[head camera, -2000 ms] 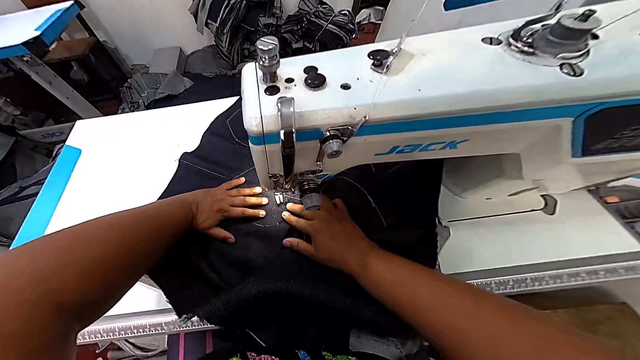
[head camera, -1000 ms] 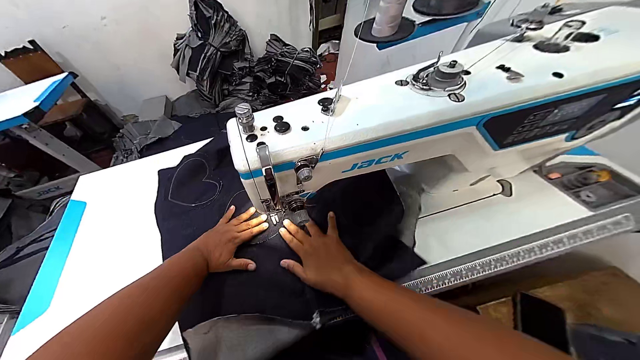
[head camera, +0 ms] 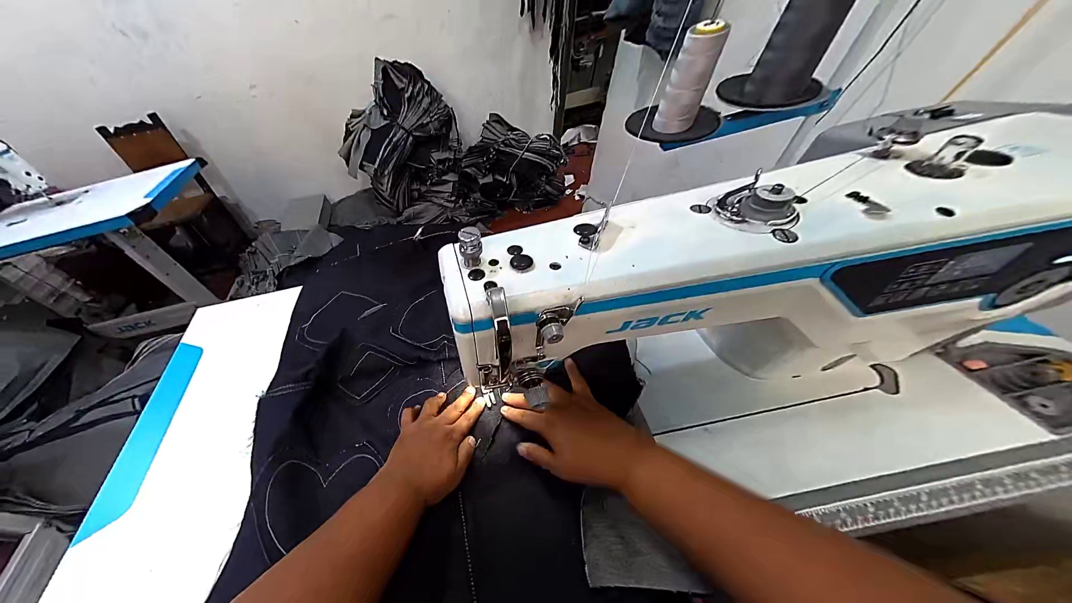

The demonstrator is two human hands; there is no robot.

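Observation:
Dark denim fabric point(head camera: 368, 427) with light stitched or drawn outlines, hearts among them, lies under the presser foot point(head camera: 492, 397) of a white and blue Jack sewing machine point(head camera: 670, 268). My left hand point(head camera: 434, 448) rests on the cloth just left of the foot, fingers spread. Close to the foot's right side, my right hand point(head camera: 578, 431) lies on the fabric, index finger raised near the needle bar. Neither hand grasps anything visible. A grey flap of cloth point(head camera: 632, 544) hangs below my right wrist. The needle tip is hard to make out.
Thread cones point(head camera: 691, 79) stand behind the machine. Bundled dark cloth pieces point(head camera: 402, 138) are heaped by the wall. At the left is another white and blue sewing table point(head camera: 92, 209). A ruler strip point(head camera: 946, 494) runs along the front edge, and a parts tray point(head camera: 1017, 385) sits at the right.
The fabric has shifted and turned under the foot, so more stitched outlines show left of the needle. Both hands remain beside the foot. The view has swung, bringing the thread cones into sight.

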